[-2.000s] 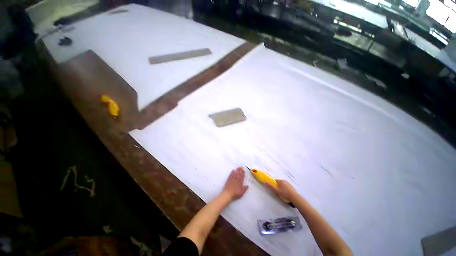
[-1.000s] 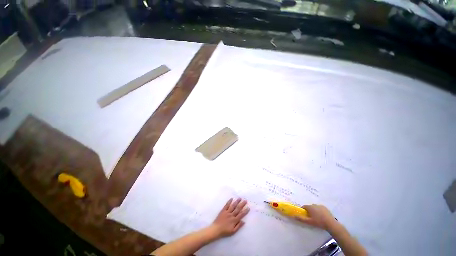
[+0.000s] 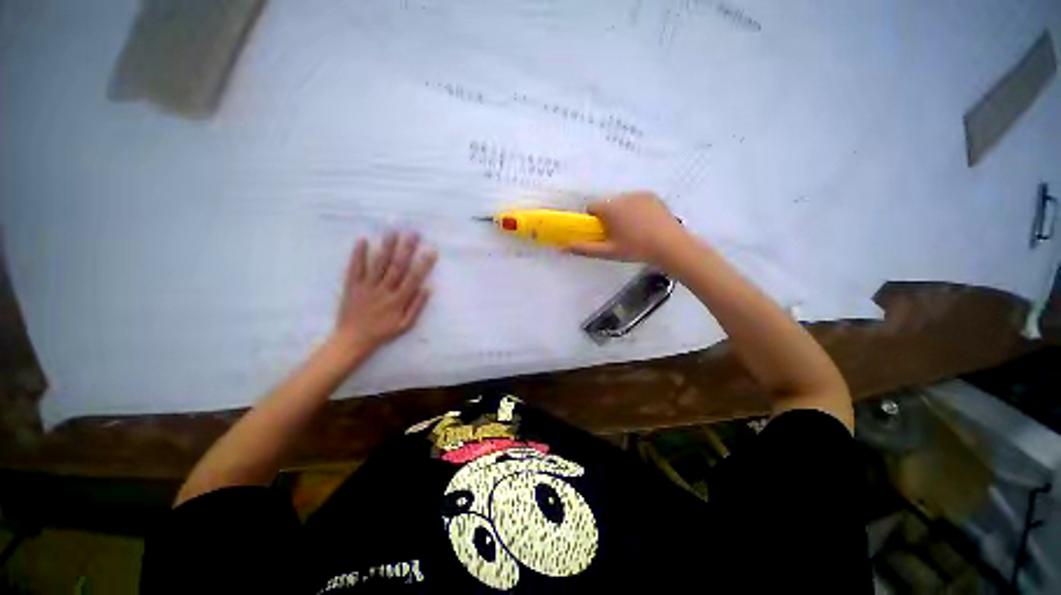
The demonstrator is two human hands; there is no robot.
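The large white marker paper (image 3: 465, 302) covers most of the table, with fine dark lines and small writing. My right hand (image 3: 634, 227) is shut on the yellow cutting knife (image 3: 547, 226), whose red spot and thin dark tip point left over the sheet. Whether the tip touches the sheet cannot be told. My left hand (image 3: 386, 288) lies on the sheet to the left of the tip, fingers spread, holding nothing. A handled weight (image 3: 629, 306) lies on the sheet just below my right hand.
A flat grey-beige weight (image 3: 186, 52) lies at the upper left, another flat weight (image 3: 1010, 98) at the upper right. A second handled weight (image 3: 1044, 215) lies at the right edge. The brown table edge (image 3: 605, 398) runs in front of my body. Items stand beyond it at the lower right.
The view has turned down and towards my body. The yellow knife's tip now points straight left, and the second yellow tool has left the picture. Both hands keep their hold and pose.
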